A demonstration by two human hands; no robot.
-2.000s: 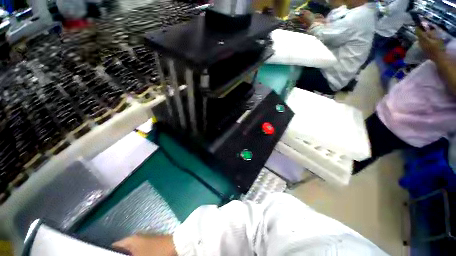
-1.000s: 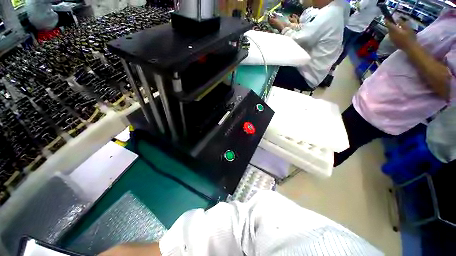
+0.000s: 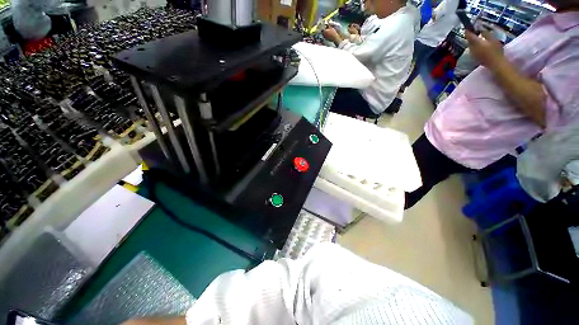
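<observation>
A tablet point(image 3: 25, 318) shows only as a black-edged corner with a lit white screen at the bottom left. My right hand point(image 3: 155, 320) is cut off by the bottom edge; only part of its back and wrist shows below the white sleeve, and its fingers are hidden. My left hand is not in view. A flat bubble wrap bag point(image 3: 136, 289) lies on the green mat point(image 3: 190, 244) behind my right hand. Bagged tablets point(image 3: 47, 273) lie at the left, beside a white board point(image 3: 105, 222).
A black press fixture point(image 3: 254, 184) with green and red buttons stands on the mat. White moulded trays point(image 3: 368, 152) are stacked right of it. Clipped rows point(image 3: 70, 101) stand behind a foam tray edge point(image 3: 82, 174). A person in pink point(image 3: 489, 108) stands right; a white-smocked person point(image 3: 381, 63) sits beyond.
The view has swung right, so the press and bench stand further left in the picture. The tablet and my right hand have slipped mostly out at the bottom edge.
</observation>
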